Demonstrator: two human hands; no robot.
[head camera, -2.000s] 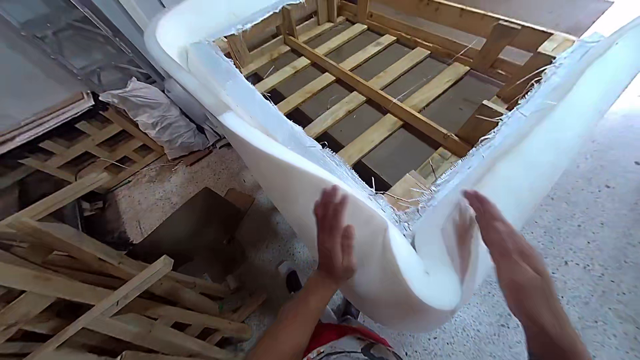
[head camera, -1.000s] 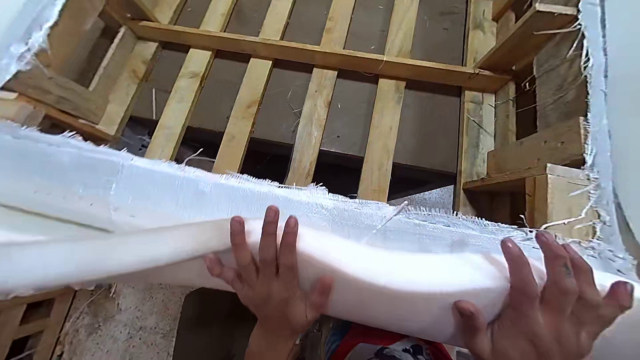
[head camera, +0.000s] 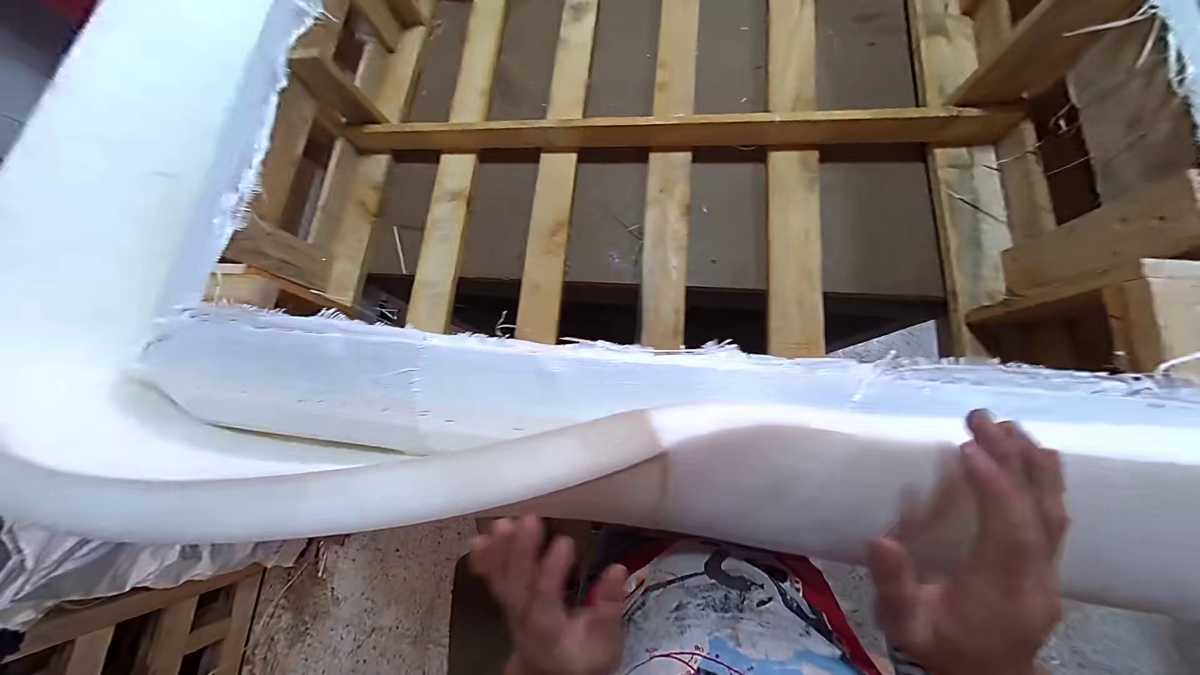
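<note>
A thick white foam sheet (head camera: 769, 478) runs along the near side of a wooden furniture frame (head camera: 600, 131), whose rail is wrapped in pale woven fabric (head camera: 525, 375) with frayed edges. On the left the foam bends round the corner and stands away from the rail, leaving a gap. My right hand (head camera: 984, 553) is at the foam's outer face, fingers spread near its top edge; it is blurred, and whether it touches cannot be told. My left hand (head camera: 553, 591) is just below the foam's lower edge, fingers apart, holding nothing.
Slats and a long crossbar span the inside of the frame, with wooden corner blocks (head camera: 1162, 300) at the right. At the lower left lie crumpled plastic sheeting (head camera: 112, 572) and a slatted wooden piece (head camera: 150, 628) on the speckled floor (head camera: 375, 591).
My left hand was against the foam a second ago and is now off it, lower down. The view has shifted so that the left corner shows.
</note>
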